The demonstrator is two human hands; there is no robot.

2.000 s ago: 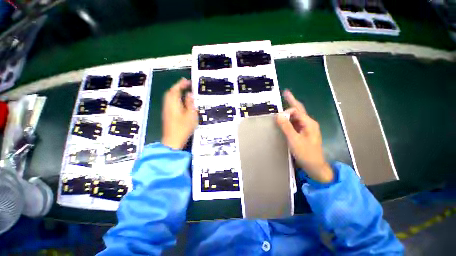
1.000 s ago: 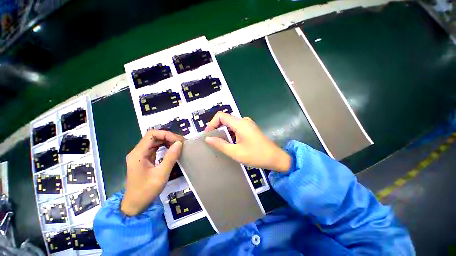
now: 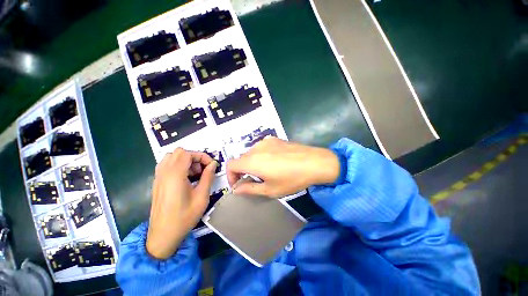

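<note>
A grey-brown adhesive sheet (image 3: 255, 224) with white edges hangs over the front of a white tray (image 3: 134, 80). My right hand (image 3: 278, 167) is shut on its top edge. My left hand (image 3: 182, 193) is bent beside it over the tray, thumb and forefinger together; whether a small piece is between them cannot be told. Black phone parts (image 3: 165, 85) lie in the tray's pockets, in two columns. The hands and sheet hide the lower pockets.
A second grey-brown sheet (image 3: 379, 81) lies flat on the green bench to the right. A neighbouring tray (image 3: 95, 139) of black parts lies to the left. Part of a white fan (image 3: 32, 281) is at the lower left. A pale rail (image 3: 104, 68) runs behind the trays.
The view has moved closer and down. Both hands are slightly apart now, with the right hand turned more sideways. The held sheet shows shorter and lower, nearer my smock.
</note>
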